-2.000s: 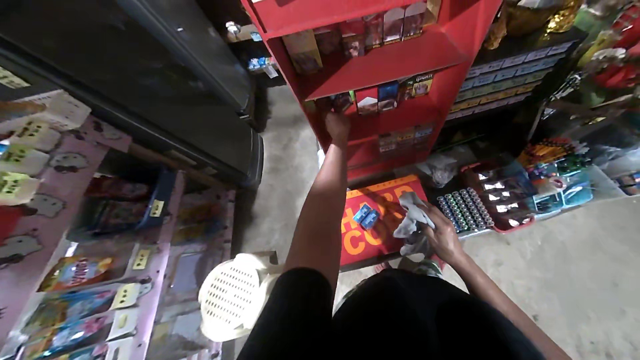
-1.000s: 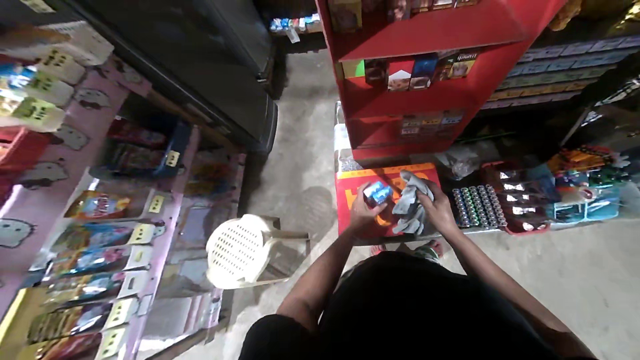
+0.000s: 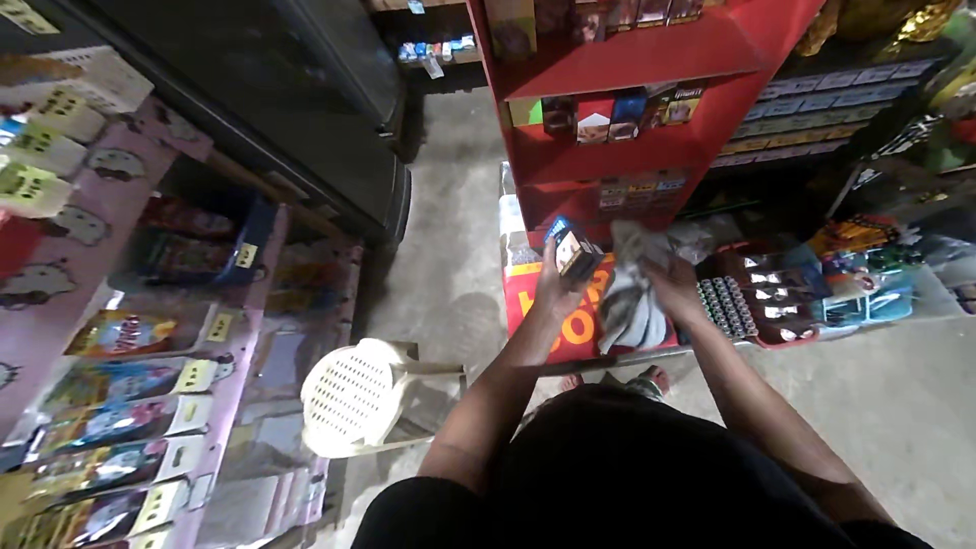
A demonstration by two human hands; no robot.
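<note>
My left hand [image 3: 559, 288] grips a small dark box [image 3: 576, 255] with a blue end, low in front of the red shelf unit [image 3: 625, 156]. To its right, my right hand [image 3: 675, 288] holds a grey cloth [image 3: 633, 301], which hangs down over the red-and-yellow printed surface [image 3: 560, 335]. Several small packs [image 3: 593, 118] stand in a row on the shelf above my hands. Part of the cloth's upper end is blurred.
A cream plastic stool [image 3: 351, 396] stands at lower left, beside a pink rack [image 3: 252, 335] of packaged snacks. Right of the cloth are a crate of bottles [image 3: 774, 297] and plastic bins [image 3: 869, 305]. A dark cabinet [image 3: 305, 99] stands upper left.
My left hand was at the shelf two seconds ago, then came down to a blue pack on the printed surface; it now holds a box higher up. The cloth stayed in my right hand.
</note>
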